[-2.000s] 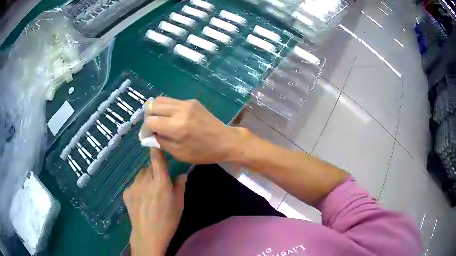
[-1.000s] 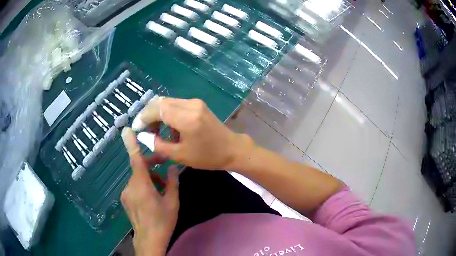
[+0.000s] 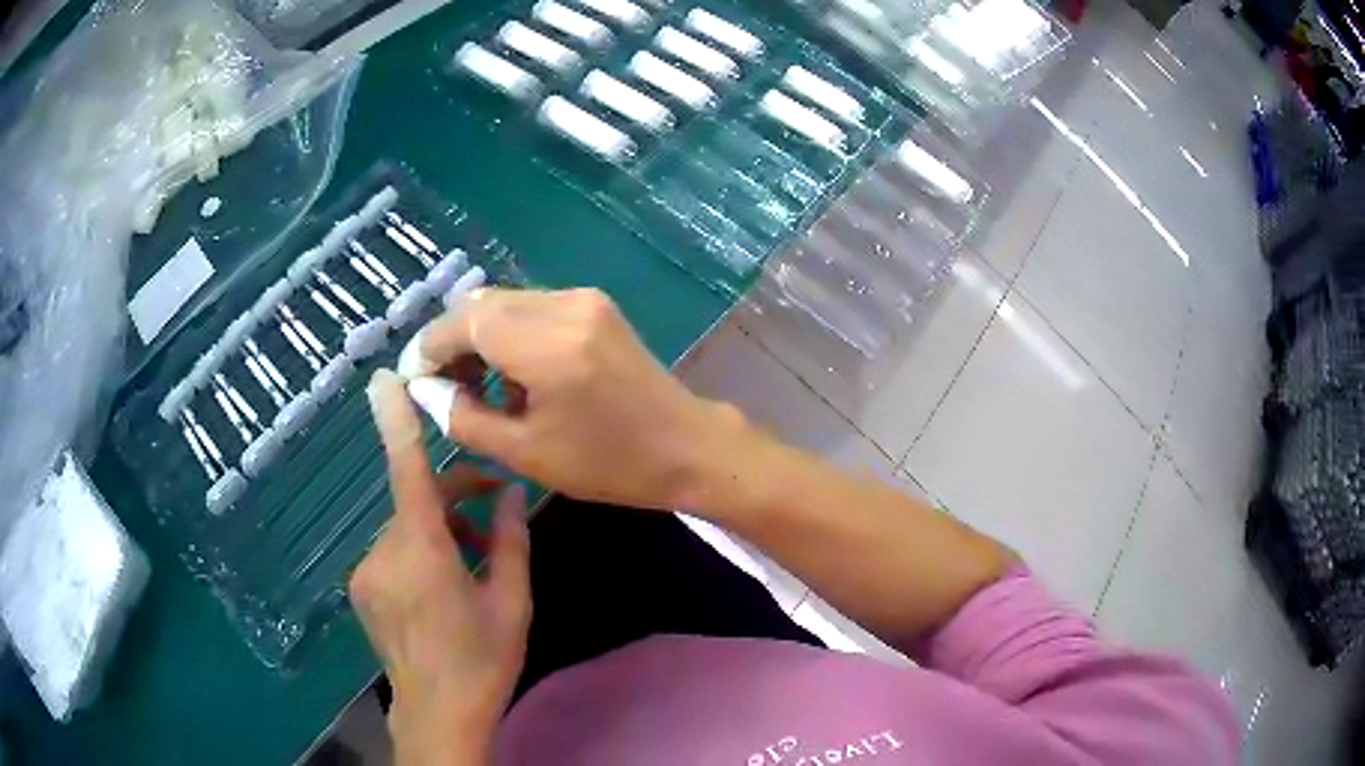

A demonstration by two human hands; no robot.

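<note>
My right hand [image 3: 562, 392] is curled, with white covers at the index and thumb tips. My left hand [image 3: 442, 591] is below it, its white-covered index finger raised to the right fingertips and its thumb apart. Any small part between the fingertips is hidden or cannot be told from the covers. Both hands are over the right side of the clear component tray [image 3: 322, 561]. Thin rods with grey-lavender ends [image 3: 364, 338] lie in rows in its upper part; ribbed slots show below.
A clear tray [image 3: 696, 225] holding white units [image 3: 587, 127] is at upper centre, beside another clear tray overhanging the bench edge. A cloudy plastic bag [image 3: 75, 225], a white card [image 3: 171, 292] and a white packet [image 3: 68, 591] are at left. Dark stacks [image 3: 1317, 434] stand far right.
My left index finger has moved up and left to meet the right fingertips, and its other fingers have spread. My right hand has rotated and its fingers have opened slightly.
</note>
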